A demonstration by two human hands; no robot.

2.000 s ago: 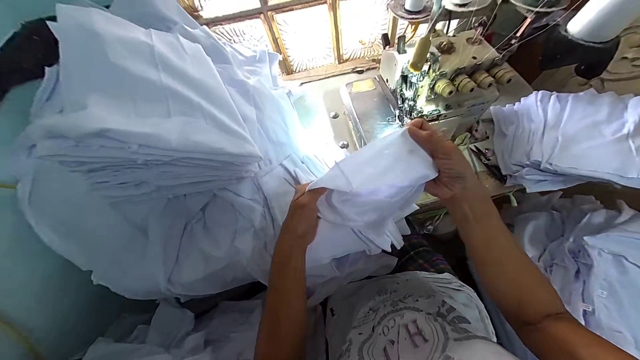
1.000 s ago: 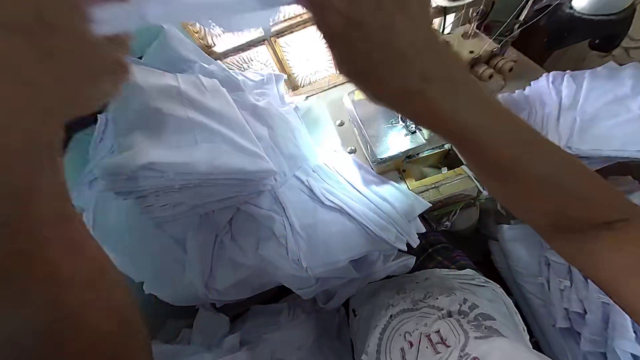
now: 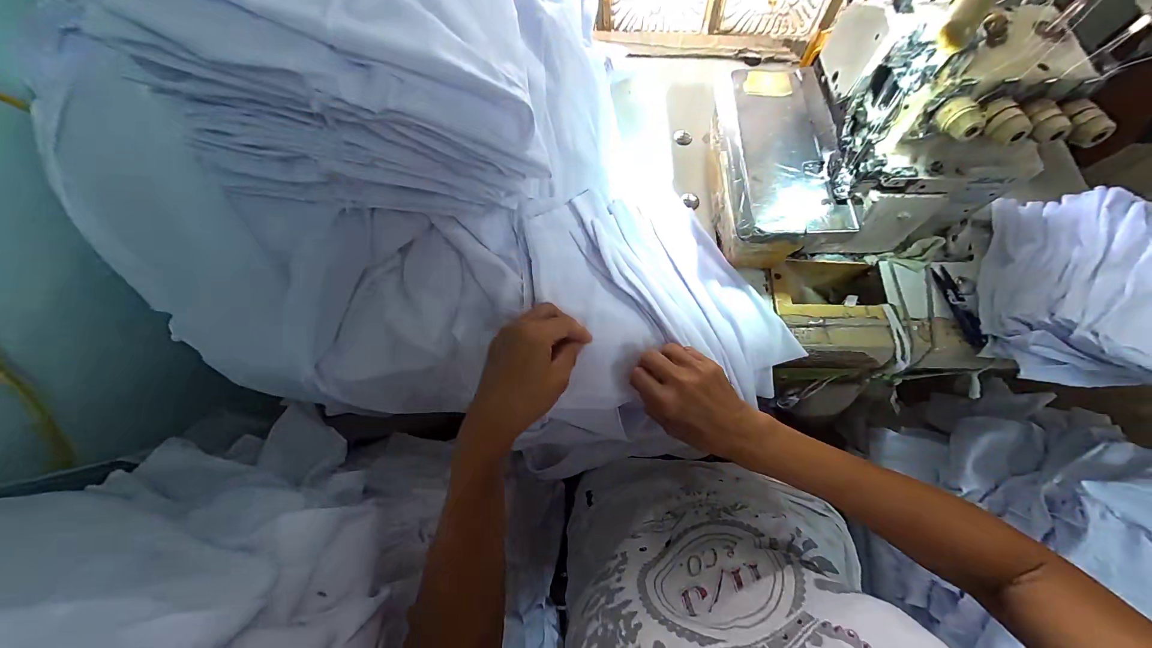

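White fabric pieces (image 3: 594,297) lie overlapped in a fanned row in the middle of the head view, left of an overlock sewing machine (image 3: 873,135). On their left part rests my left hand (image 3: 535,360), fingers bent, thumb and forefinger close together at the cloth. My right hand (image 3: 688,396) is on the near right part of the same pieces, its fingers curled down at the cloth. Whether either hand pinches a layer cannot be told. A thick folded stack of white fabric (image 3: 360,117) lies beyond my left hand.
Pleated white cloth (image 3: 1071,288) lies right of the machine, beside dark-handled snips (image 3: 958,306). Loose white cloth (image 3: 144,558) is heaped at the lower left, and more (image 3: 1008,468) at the lower right. A yellowish open compartment (image 3: 832,288) sits below the machine's metal plate (image 3: 783,153).
Two seconds ago both hands held up a white piece before the machine; one second ago the arms were raised close to the camera. Now both hands are down on the fanned pieces.
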